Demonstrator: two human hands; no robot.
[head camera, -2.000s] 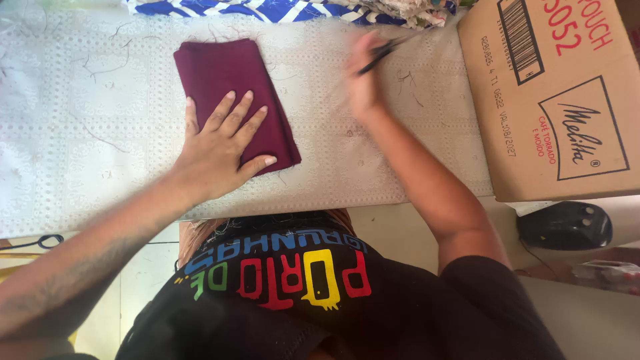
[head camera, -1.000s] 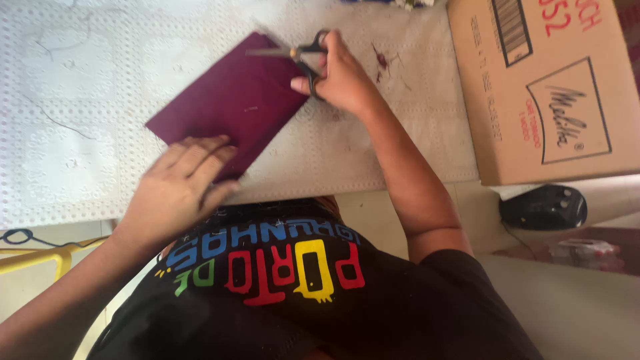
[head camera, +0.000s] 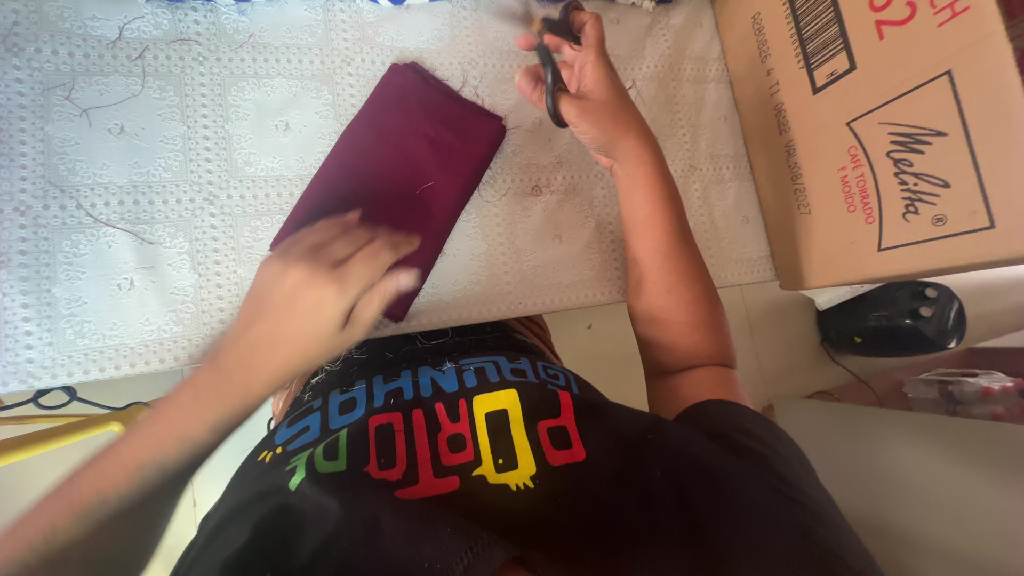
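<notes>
A folded maroon cloth (head camera: 400, 160) lies slantwise near the front edge of the table, with frayed threads along its upper right end. My left hand (head camera: 340, 276), blurred, is over the lower left part of the cloth with nothing visible in it; whether it presses on the fabric I cannot tell. My right hand (head camera: 580, 88) holds black-handled scissors (head camera: 550, 76) up and to the right of the cloth, apart from it. The scissor blades are blurred and point toward the upper left.
A white lace-patterned tablecloth (head camera: 280, 104) covers the table, with loose dark threads (head camera: 120, 228) at the left. A cardboard box (head camera: 816, 160) stands at the right. Beyond the front edge are a black appliance (head camera: 892, 318) at the right and a yellow frame (head camera: 64, 436) at the left.
My right hand has moved the scissors away from the cloth, where they were over its upper end a second ago. The cloth was more upright two seconds ago and now lies slanted.
</notes>
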